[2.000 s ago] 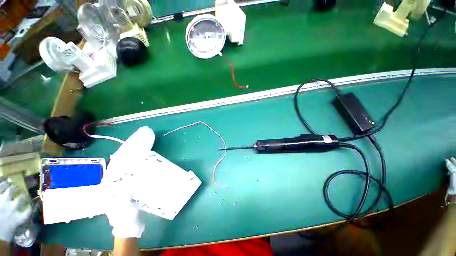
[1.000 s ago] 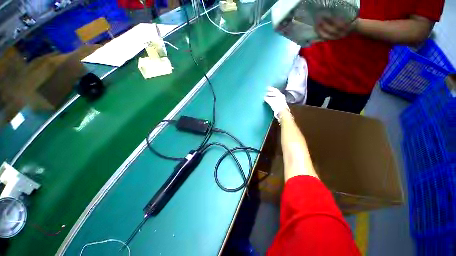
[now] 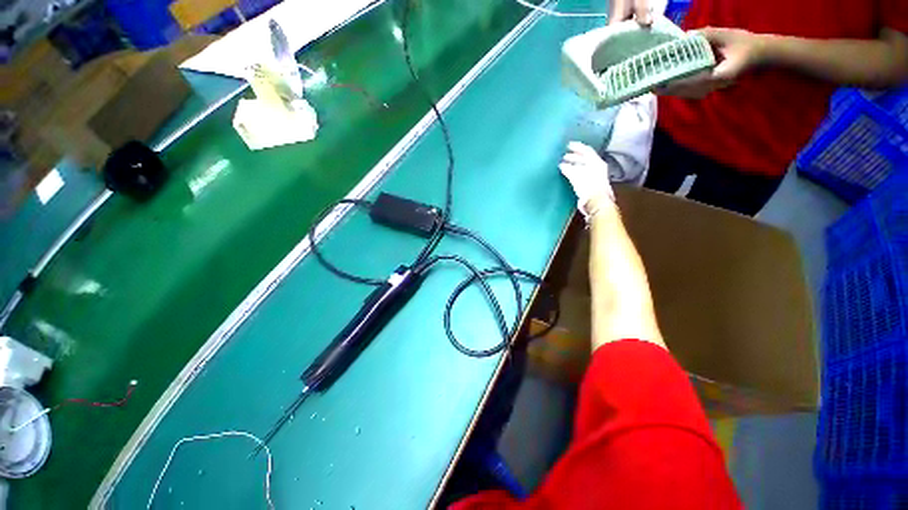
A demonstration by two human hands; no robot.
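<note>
My right hand [image 3: 587, 177], in a white glove, is at the far edge of the bench with the arm stretched out. Its fingers look slightly apart, with nothing visible in them. A whitish cloth-like thing [image 3: 631, 139] is beside it. My left hand is out of the picture. The black electric screwdriver [image 3: 358, 329] lies on the green bench, its thin bit towards the lower left. A thin white lead wire [image 3: 212, 435] curves by the tip. A black adapter block [image 3: 406, 213] lies among black cable loops.
A person in red [image 3: 787, 60] holds a pale greenish grille housing [image 3: 642, 62] across the bench edge. An open brown carton [image 3: 722, 289] stands below. Blue crates [image 3: 876, 299] are at right. The conveyor [image 3: 229, 219] carries a cream unit [image 3: 277, 120] and a white round-faced unit [image 3: 22, 433].
The view has turned right from the white housings. Since the last frame, my right hand has stayed at the bench edge. The other person's grille housing has turned and shows more clearly.
</note>
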